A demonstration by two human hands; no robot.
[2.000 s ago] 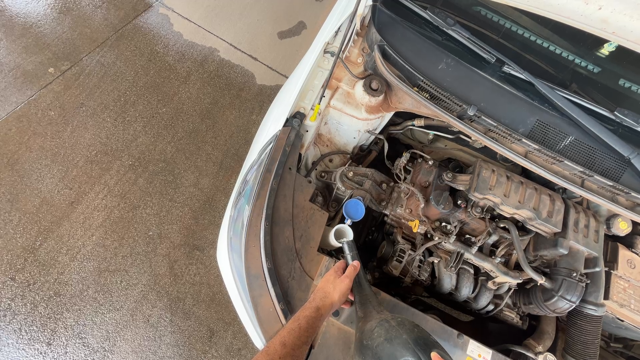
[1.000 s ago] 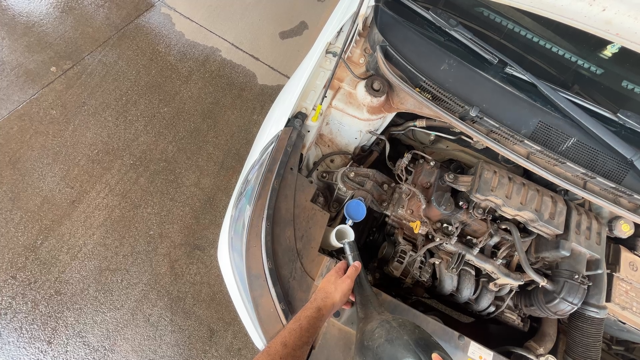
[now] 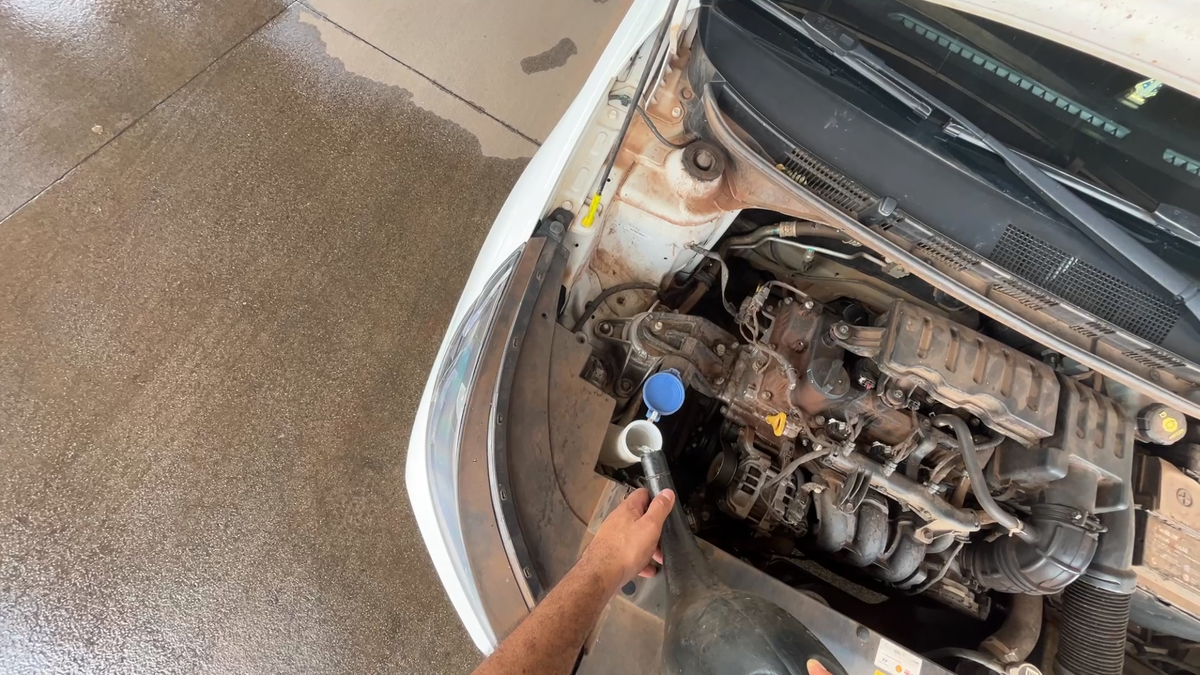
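My left hand (image 3: 630,536) grips the narrow neck of a black plastic watering container (image 3: 736,623). The tip of its spout rests at the lip of the white washer-fluid filler neck (image 3: 641,441), and what looks like clear liquid shows in the opening. A blue filler cap (image 3: 664,393) stands flipped back above the neck, joined by its strap. Of my right hand (image 3: 818,667) only a fingertip shows at the bottom edge, against the container's wide body; the rest is out of frame.
Right of the filler lies the dusty engine (image 3: 797,366), with a yellow dipstick handle (image 3: 776,424). The headlight (image 3: 469,375) and white fender (image 3: 525,211) border it on the left. Wet concrete floor (image 3: 234,375) extends beyond. The windshield and wiper (image 3: 1059,187) are at upper right.
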